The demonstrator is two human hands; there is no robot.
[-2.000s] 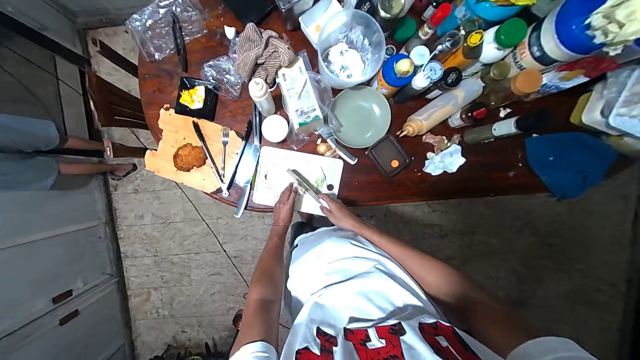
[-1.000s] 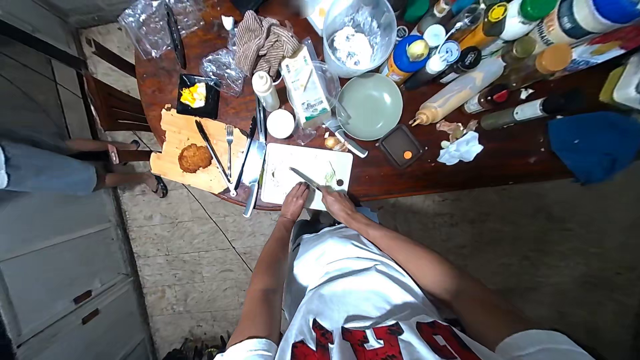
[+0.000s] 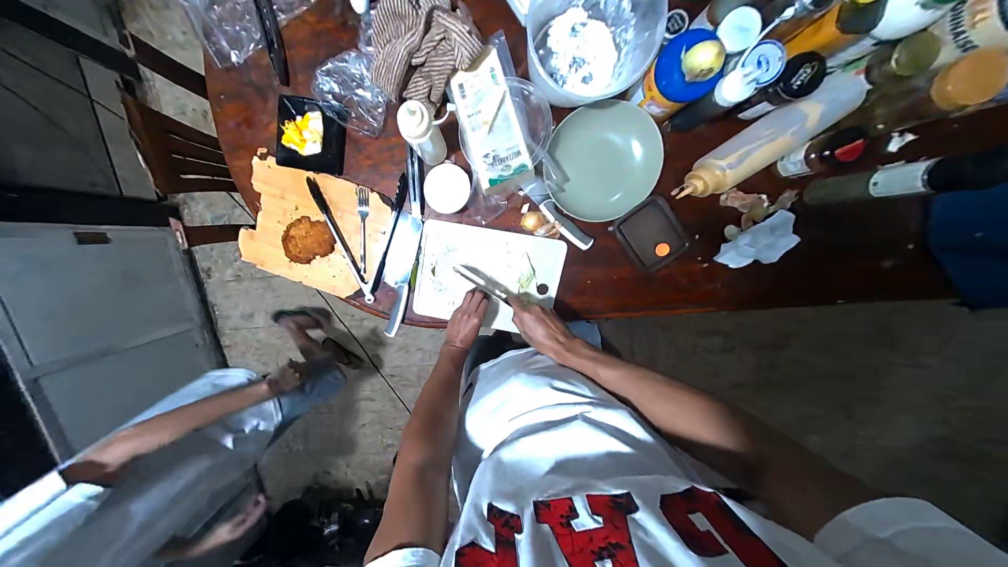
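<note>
A white cutting board [image 3: 441, 272] lies at the table's near edge, with thin pale-green vegetable pieces [image 3: 523, 272] on it. My right hand [image 3: 542, 324] is closed round the handle of a kitchen knife [image 3: 482, 279], whose blade points up and left over the board. My left hand [image 3: 468, 316] rests at the board's near side, just left of the blade; its fingertips are bunched, and whether they hold something is too small to tell. Left of the board lie a large knife [image 3: 403, 256] and tongs. A brown fried patty [image 3: 308, 239] sits on a wooden board [image 3: 268, 213].
Behind the board stand a white squeeze bottle [image 3: 422, 130], a cheese packet [image 3: 492, 118], a green-grey plate [image 3: 606, 161] and a bowl of white powder [image 3: 583, 51]. A dark square dish [image 3: 642, 228] and many bottles are to the right. Another person [image 3: 213, 425] is at lower left.
The other person has come further into view at the left, with an arm now showing. My hands stay at the cutting board with the knife in my right hand.
</note>
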